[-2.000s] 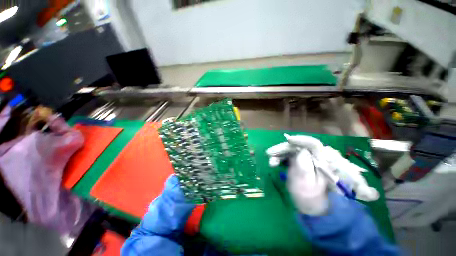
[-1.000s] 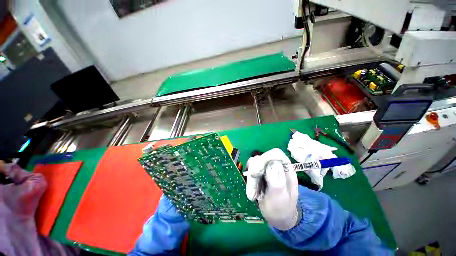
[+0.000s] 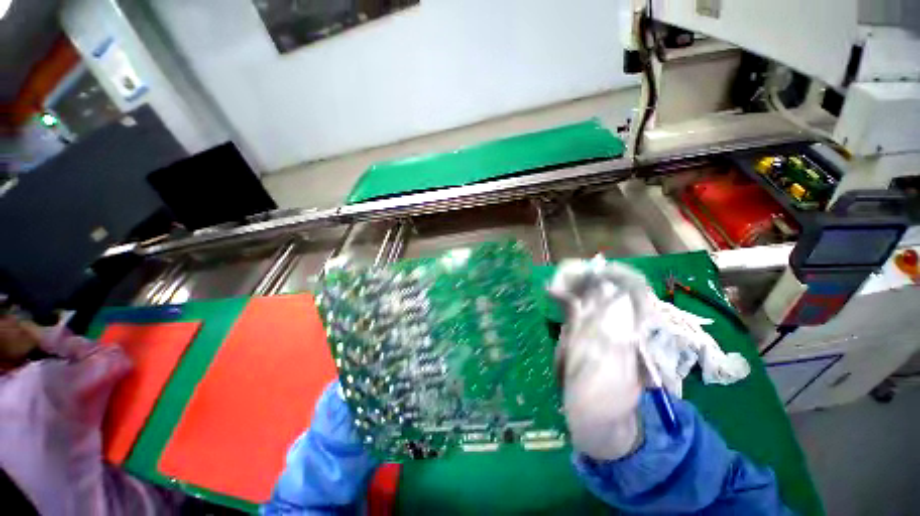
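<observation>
A green circuit board (image 3: 454, 353) is held up over the mat, its flat side with rows of small parts facing me. It is blurred. My left sleeve (image 3: 325, 459) reaches the board's lower left corner; the hand itself is hidden behind the board, which it holds up. My right hand (image 3: 602, 353), in a white glove and blurred, is at the board's right edge; whether it touches the board is unclear. It holds a marker pen (image 3: 661, 401), whose blue end points down over the right sleeve.
A red-orange mat (image 3: 252, 403) lies left on the green mat (image 3: 746, 433). A crumpled white cloth (image 3: 696, 348) and dark-red pliers (image 3: 701, 297) lie right. The conveyor (image 3: 484, 191) runs behind. A person's pink sleeve (image 3: 61, 413) is at far left.
The pen has swung from pointing across to the right to pointing down along my right sleeve. The board is now more upright and faces me more fully. The whole view has shifted slightly.
</observation>
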